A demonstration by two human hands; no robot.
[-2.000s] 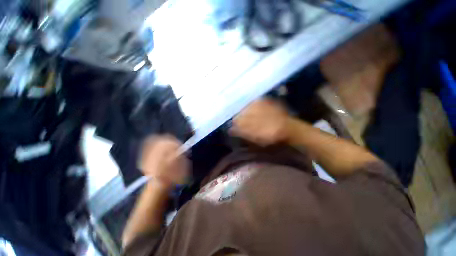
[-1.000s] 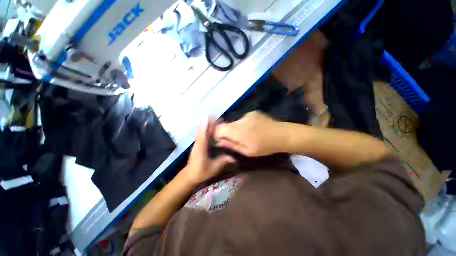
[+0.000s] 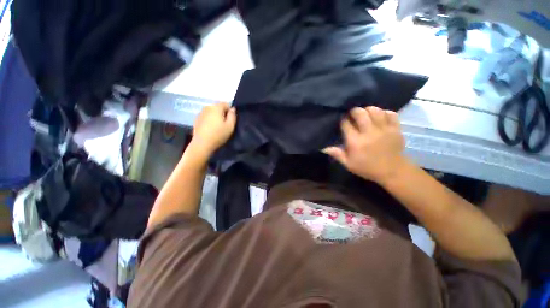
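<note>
A black garment [image 3: 301, 114] lies on the white machine table and hangs over its front edge towards my lap. My left hand [image 3: 214, 127] is closed on the garment's left edge, with thumb and fingers pinching the cloth. My right hand [image 3: 372, 142] is at the garment's right part, its curled fingertips on the cloth and its thumb below. The cloth under those fingers is partly hidden. The presser foot area [image 3: 456, 33] of the sewing machine is at the upper right, right of the cloth.
Black shears [image 3: 526, 117] lie at the table's right, near pale blue cloth pieces [image 3: 505, 67]. A large black heap [image 3: 102, 48] is at the upper left. More dark cloth [image 3: 90, 195] hangs low at the left. A measuring tape [image 3: 458, 149] runs along the table's front edge.
The view has swung left. My hands, together near my chest a second earlier, are now apart on the black garment, which is spread over the table edge between them.
</note>
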